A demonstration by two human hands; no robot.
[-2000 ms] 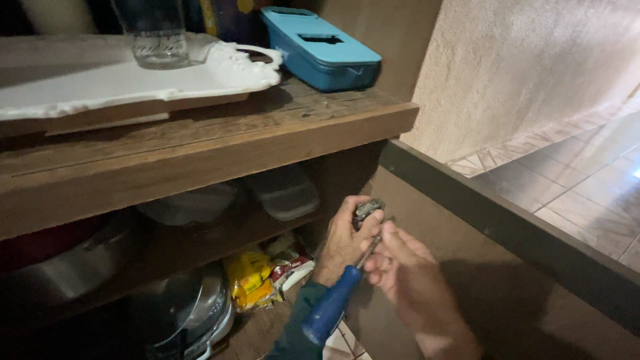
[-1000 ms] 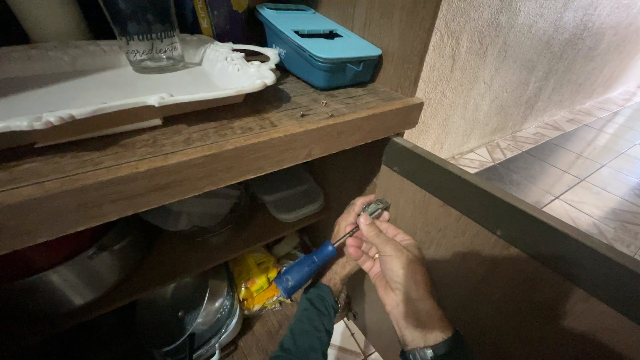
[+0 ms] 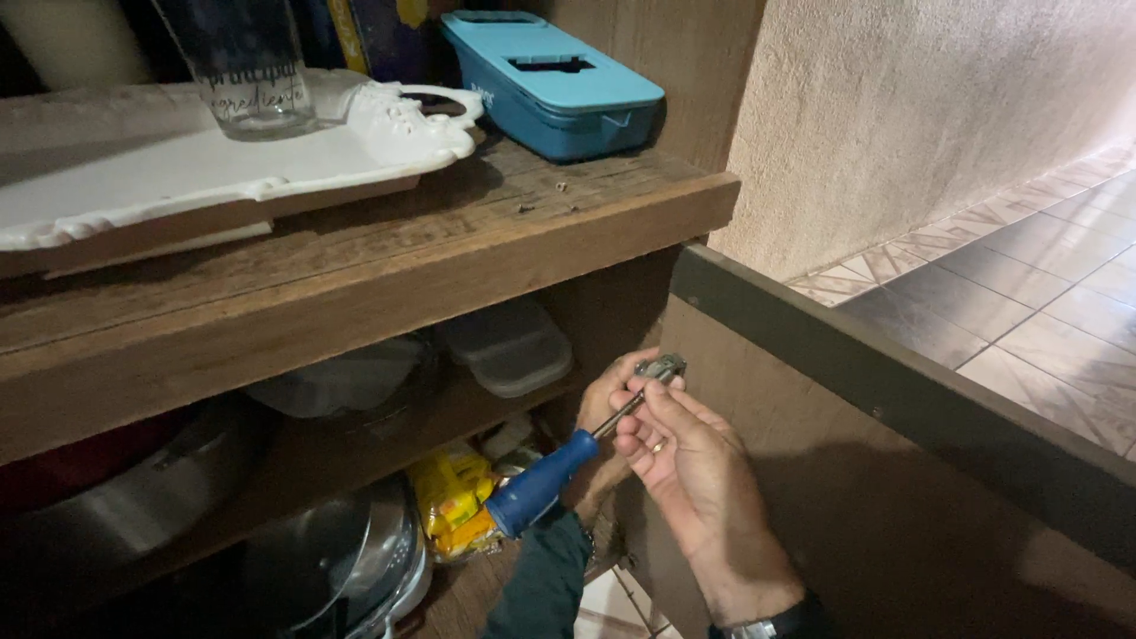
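My right hand (image 3: pixel 688 457) pinches the metal shaft of a screwdriver (image 3: pixel 543 484) near its tip; the blue handle points down and to the left. A small metal part, perhaps a hinge (image 3: pixel 661 366), sits at the fingertips of both hands. Behind the right hand, my left hand (image 3: pixel 603 413) is closed around that metal part, its fingers partly hidden. Both hands are in front of the lower cabinet opening, beside the wooden cabinet door (image 3: pixel 852 479).
Above, the wooden shelf (image 3: pixel 373 275) carries a white tray (image 3: pixel 355 173) with a glass (image 3: pixel 257 89), a blue plastic box (image 3: pixel 568 98) and small screws (image 3: pixel 561 186). Below are plastic containers (image 3: pixel 515 355), yellow packets (image 3: pixel 448 493) and metal pots (image 3: pixel 328 559).
The right hand has shifted its hold along the screwdriver shaft since two seconds ago. The blue handle has tilted to lie further left.
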